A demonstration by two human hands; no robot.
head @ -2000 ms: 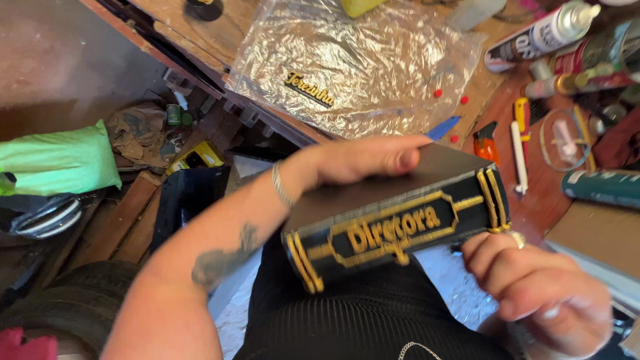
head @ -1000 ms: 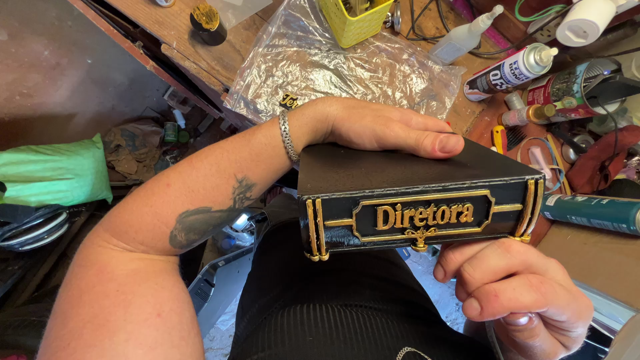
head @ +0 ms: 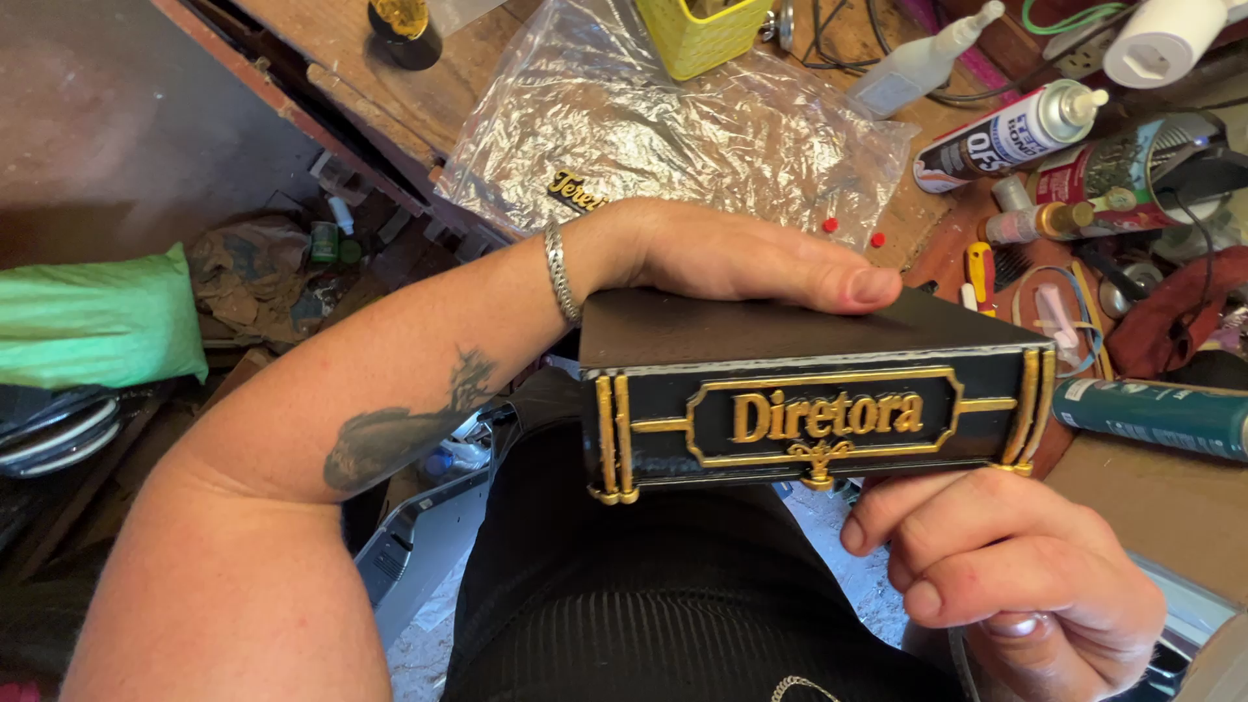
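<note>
A black book-shaped box has a spine with raised gold lettering, a gold frame and gold bands at both ends; its spine faces me. My left hand, with a silver bracelet at the wrist, lies across the dark cover and grips the box from the far side, its thumb on top and its other fingers mostly hidden. Under the right end of the spine is my right hand, fingers curled, close to the lower edge; whether it bears the box is not clear. Beyond my left wrist, a small black-and-gold lettered piece lies partly hidden.
Clear plastic sheeting covers part of the wooden bench, with a yellow basket and a dark, gold-topped container at its far side. On the right are an adhesive spray can, a squeeze bottle and a green can.
The box was tilted two seconds ago, its right end higher; it now sits nearly level with the spine more squarely towards me. Both hands have stayed at it. The view has shifted.
</note>
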